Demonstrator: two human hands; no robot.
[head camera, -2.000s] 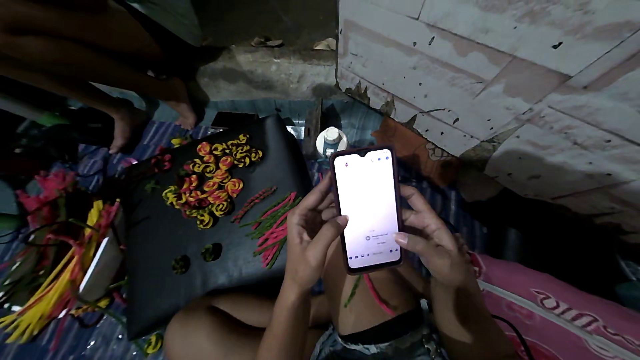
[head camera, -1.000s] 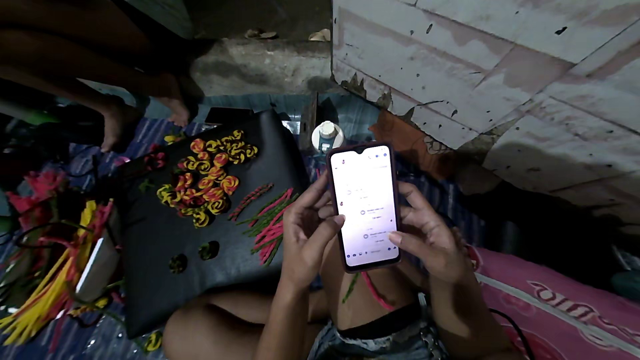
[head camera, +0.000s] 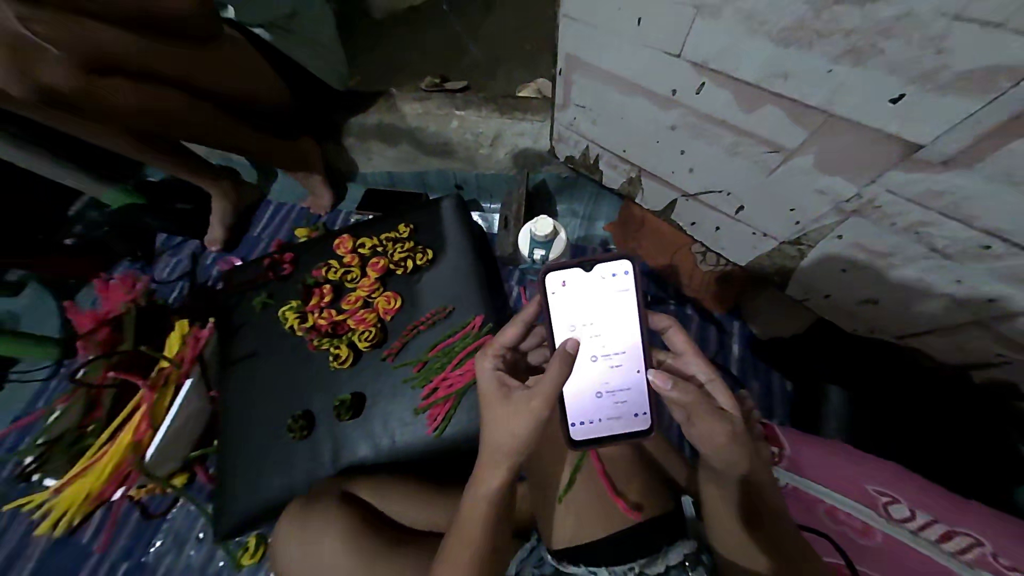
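A smartphone (head camera: 604, 360) with a lit screen is held upright above my lap. My left hand (head camera: 524, 384) grips its left edge, with the thumb over the screen. My right hand (head camera: 700, 384) supports the right edge, its thumb at the side of the screen. On a black padded surface (head camera: 400, 424) to the left lie many coiled yellow and red rosettes (head camera: 352, 300), two dark green coils (head camera: 348, 406) and a bundle of pink and green fuzzy stems (head camera: 452, 372). One pink stem (head camera: 612, 488) and one green stem (head camera: 571, 478) rest on my leg under the phone.
Yellow and pink stems (head camera: 152, 416) lie in a heap at the left beside a white flat object (head camera: 178, 428). A white-capped container (head camera: 542, 238) stands beyond the phone. Another person's bare feet (head camera: 224, 212) are at the upper left. A pink cushion (head camera: 896, 496) lies at the right.
The content on the phone's screen has changed. My left thumb has moved from the screen's edge farther over the screen.
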